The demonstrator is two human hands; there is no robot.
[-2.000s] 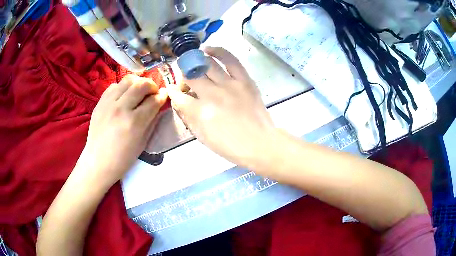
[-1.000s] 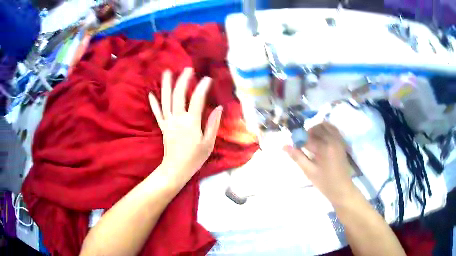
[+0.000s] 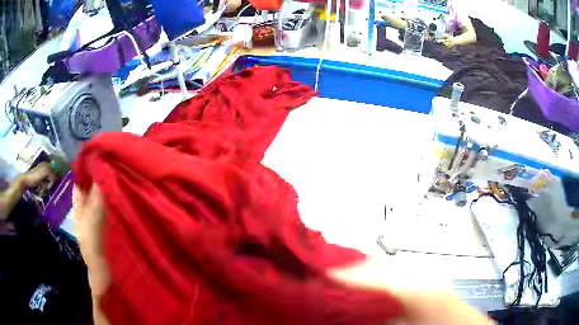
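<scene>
A large red garment (image 3: pixel 190 216) is lifted off the left part of the table and spreads over the lower left, blurred. My left hand (image 3: pixel 90 209) is at its left side, partly covered by the cloth, and holds it up. My right hand is hidden by the red cloth at the lower middle; only the forearm (image 3: pixel 406 298) shows. More red cloth (image 3: pixel 222 108) lies behind on the table. The sewing machine head (image 3: pixel 470 133) stands at the right, and no cloth is under its needle area. Black tape strips (image 3: pixel 528 235) hang over a white pad (image 3: pixel 495 222).
A blue-edged tray or table edge (image 3: pixel 381 86) runs behind the white table (image 3: pixel 336 165). Another person's arm (image 3: pixel 25 184) is at the far left, beside a grey machine part (image 3: pixel 86 114). Dark cloth (image 3: pixel 489 79) and a purple basket (image 3: pixel 552 95) are at the back right.
The view has swung left and up. The red garment has left the needle area and been lifted left. My right hand has moved from the machine into the cloth; my left hand, open before, now holds cloth.
</scene>
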